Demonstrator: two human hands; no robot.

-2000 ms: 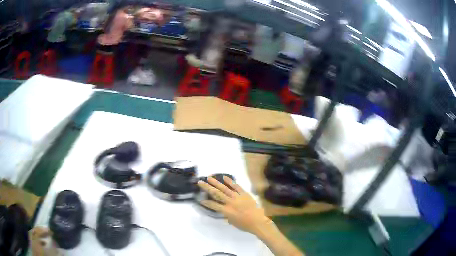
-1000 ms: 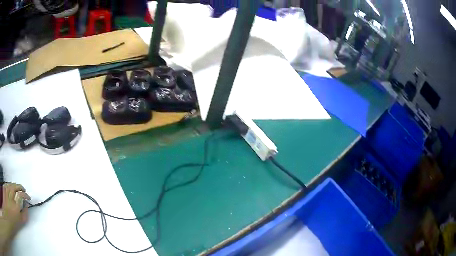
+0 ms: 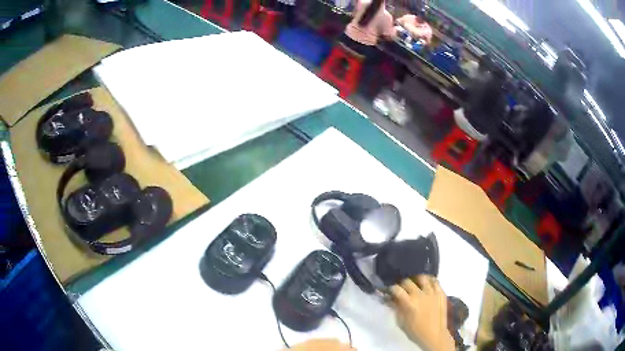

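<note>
Two black oval base units [image 3: 238, 252] [image 3: 310, 288] with glinting film stand on the white sheet [image 3: 171, 301], a thin black cord [image 3: 277, 308] running from each. Beyond them lie black over-ear headphones [image 3: 349, 223], one cup showing a shiny grey face. My right hand [image 3: 421, 312] has its fingers on the lower edge of a second pair of headphones [image 3: 404, 260], slightly blurred, close beside the first. Another dark headphone part [image 3: 456, 312] shows just right of that hand. My left hand [image 3: 321, 345] is cut off by the bottom edge near the cords; its fingers are hidden.
At left, a cardboard sheet [image 3: 181, 192] holds headphones and bases. A stack of white sheets [image 3: 212, 89] lies beyond it. At right are folded cardboard [image 3: 486, 233], clustered black bases [image 3: 514, 329] and a dark post [image 3: 582, 274]. People and red stools [image 3: 342, 68] are in the background.
The view has swung left, bringing the bases and left cardboard back in. The power strip has left view. My right hand is now at a pair of headphones.
</note>
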